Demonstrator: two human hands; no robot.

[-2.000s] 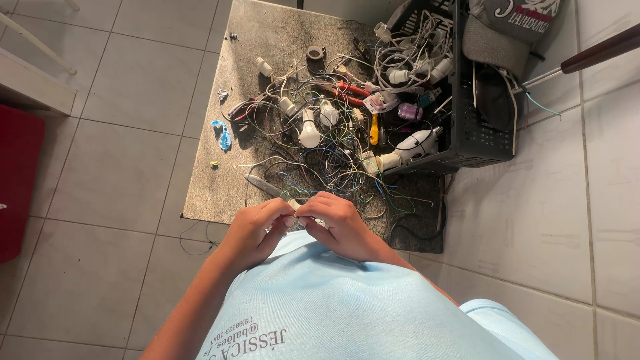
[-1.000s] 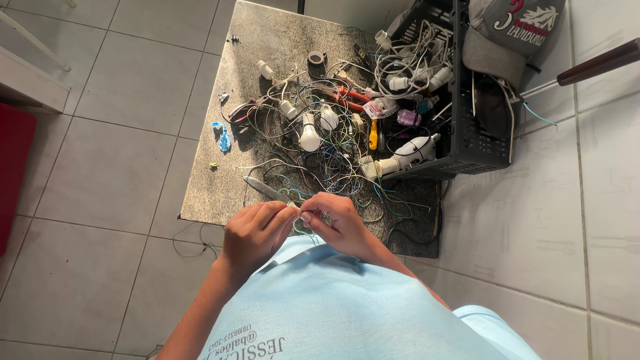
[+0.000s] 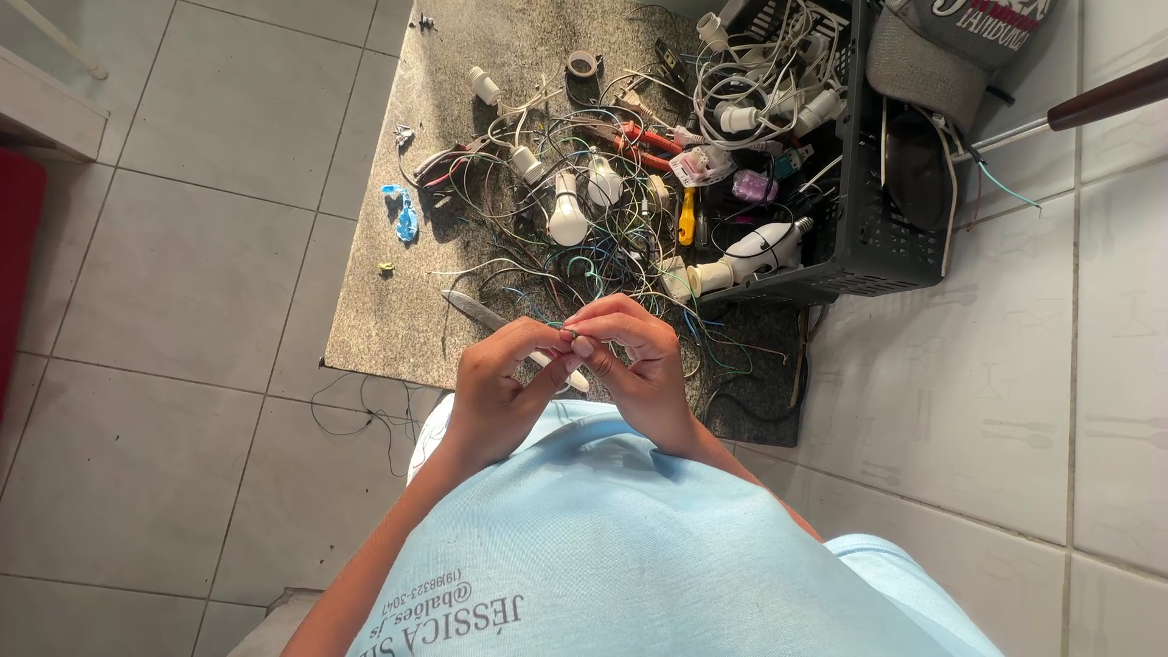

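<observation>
My left hand (image 3: 511, 379) and my right hand (image 3: 634, 370) meet fingertip to fingertip at the near edge of a speckled stone tabletop (image 3: 374, 319). Between them they pinch a small greenish piece, seemingly thin wire (image 3: 571, 334); the fingers hide most of it. Under the fingers lies a table knife (image 3: 474, 310) with a pale handle. Just beyond my hands spreads a tangle of thin coloured wires (image 3: 584, 265), with white light bulbs (image 3: 568, 219) and a white lamp socket (image 3: 526, 164) in it.
Pliers with red handles (image 3: 650, 139), a yellow-handled tool (image 3: 686, 219) and a roll of tape (image 3: 581, 64) lie among the wires. A black plastic crate (image 3: 844, 228) at the right holds white cables (image 3: 721, 87). A grey cap (image 3: 931, 64) rests on its side. Blue scraps (image 3: 404, 219) lie at the left.
Both hands stay together near the table edge, with small shifts of the fingers. The white piece seen between them earlier no longer shows clearly.
</observation>
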